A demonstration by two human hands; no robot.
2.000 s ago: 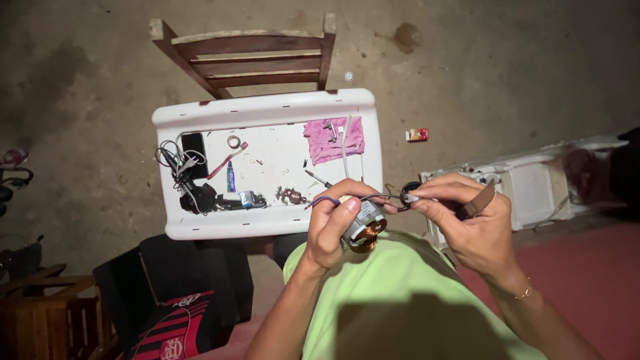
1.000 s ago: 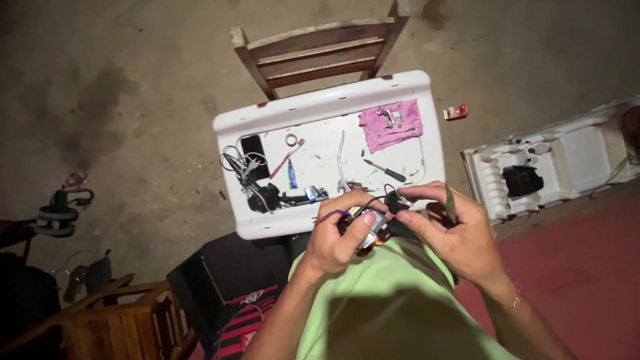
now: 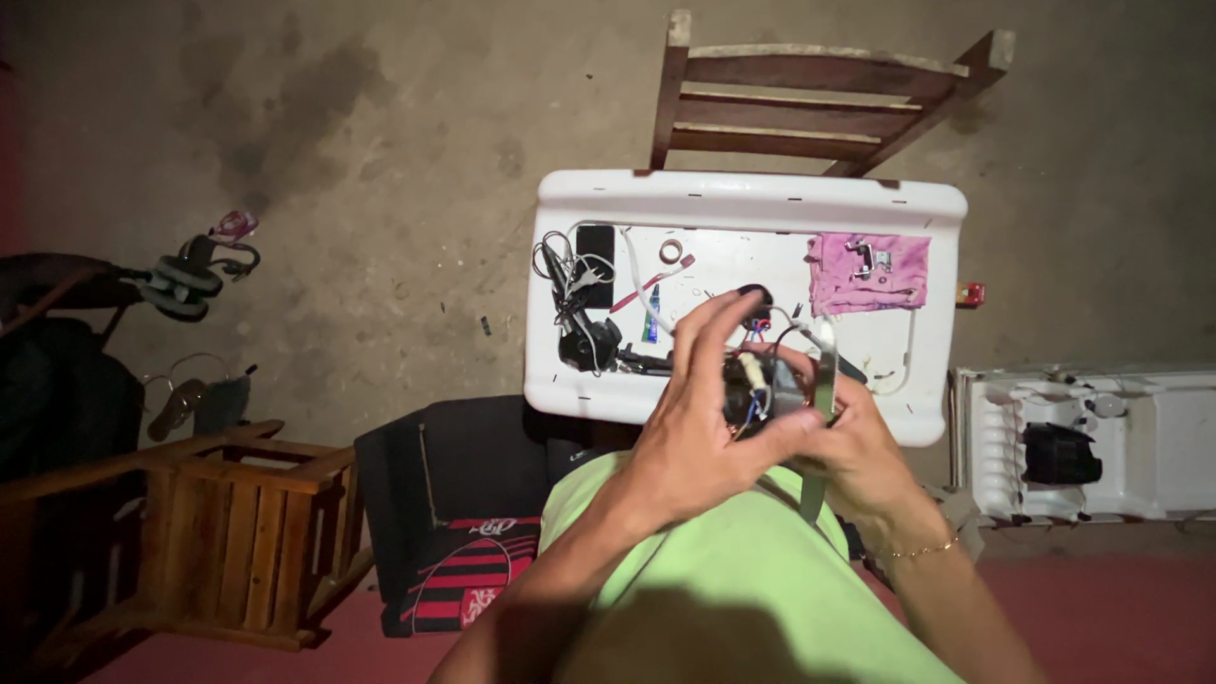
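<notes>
My left hand (image 3: 698, 408) grips the left side of a small electric motor (image 3: 771, 385) with copper windings and coloured wires. On its right side my right hand (image 3: 855, 442) closes around the motor, with a flat green-grey strip (image 3: 819, 437) against the fingers. A round black part (image 3: 755, 296) with red and blue wires sits just beyond my left fingertips. The motor is over the near edge of a white plastic table (image 3: 750, 197). On the table lie a red toothbrush (image 3: 654, 283), a blue-green tube (image 3: 652, 313) and a tape roll (image 3: 671, 251).
A black phone-like slab (image 3: 596, 266) and tangled cables (image 3: 570, 285) lie at the table's left. Metal parts rest on a pink cloth (image 3: 869, 275) at the right. A wooden chair (image 3: 798, 119) stands beyond, another wooden piece (image 3: 228, 541) at left, a white appliance shell (image 3: 1130, 446) at right.
My hands have turned the motor and now enclose it from both sides. My left fingers have spread over its top. The view has shifted, so the table sits further right.
</notes>
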